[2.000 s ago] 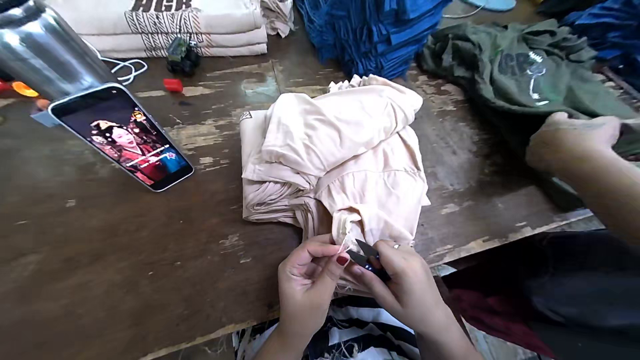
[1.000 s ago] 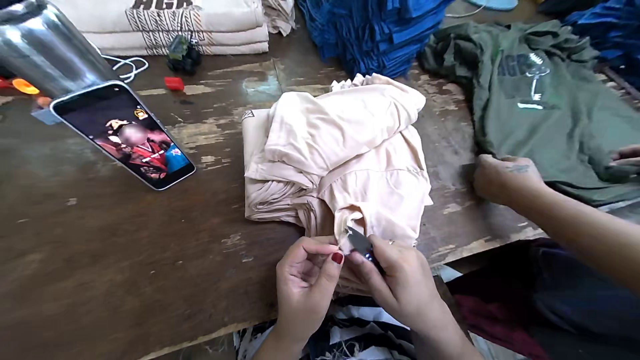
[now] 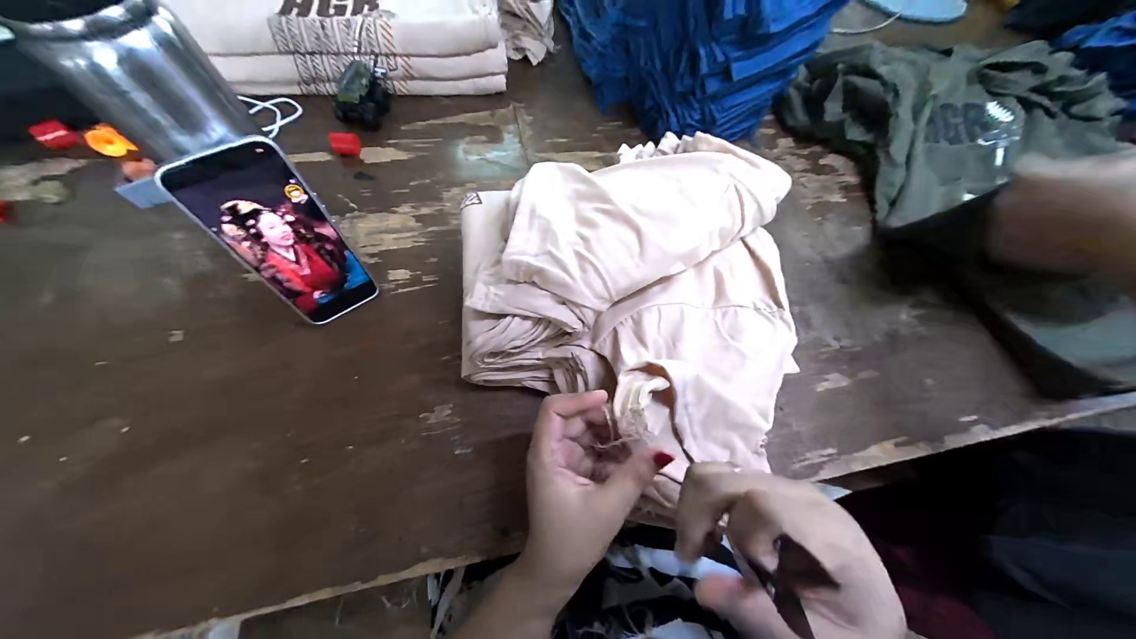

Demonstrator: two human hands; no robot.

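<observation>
A pile of folded pale pink-beige garments (image 3: pixel 648 240) lies in front of me at the table's edge. My left hand (image 3: pixel 590 479) is at its near end, thumb and index finger apart, beside a rolled seam with loose threads (image 3: pixel 632 422); whether it pinches a thread is unclear. Just to the right, my right hand (image 3: pixel 781 550) is turned palm up and partly blurred, with small dark thread snips (image 3: pixel 790 572) lying in its palm under curled fingers. Its fingertips are near the lower edge of the cloth.
A lit smartphone (image 3: pixel 275 235) leans on a steel tumbler (image 3: pixel 146 75) at the left, near red plastic pieces (image 3: pixel 344 144) and a small toy vehicle (image 3: pixel 362 93). Stacked beige (image 3: pixel 444 40) and blue (image 3: pixel 701 53) garments stand behind. At the right, another person's blurred hand (image 3: pixel 1065 213) moves a dark green shirt (image 3: pixel 932 133).
My right hand has drawn back from the seam and turned over, taking the snips away from my left fingers. The co-worker's green shirt, spread flat one second ago, is now bunched and partly lifted.
</observation>
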